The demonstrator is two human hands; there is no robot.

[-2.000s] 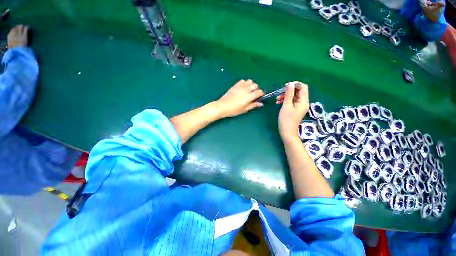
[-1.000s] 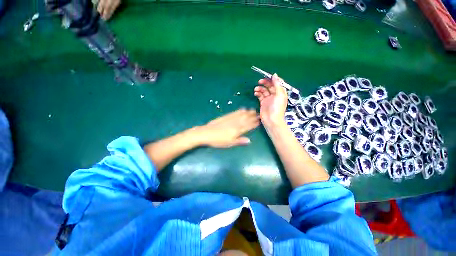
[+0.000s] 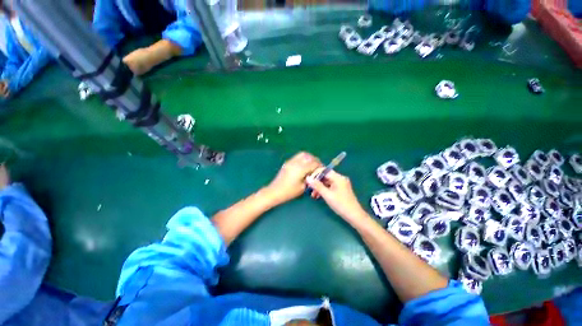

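My right hand (image 3: 332, 194) holds the slim silver tweezers (image 3: 333, 163) like a pen, with the shank pointing up and to the right. My left hand (image 3: 297, 175) is right beside it, fingers curled, and the two hands touch or nearly touch at the fingertips. The tweezer tips and whatever lies between the hands are hidden. A large pile of silver-white units with dark round centres (image 3: 470, 239) lies to the right of my right arm. Small white bits (image 3: 260, 136) lie on the green mat (image 3: 159, 210) beyond my hands.
A slanting grey metal post (image 3: 127, 95) with black ties stands at the left. Single units lie on the far strip (image 3: 446, 89), with more units (image 3: 395, 37) behind. A red tray (image 3: 561, 25) is at the far right. Other people in blue smocks (image 3: 22, 242) are at the left and across.
My hands have come together beyond the bare mat, and the tweezers now sit between them. The small white bits lie farther out. The view has shifted to show more of the far side.
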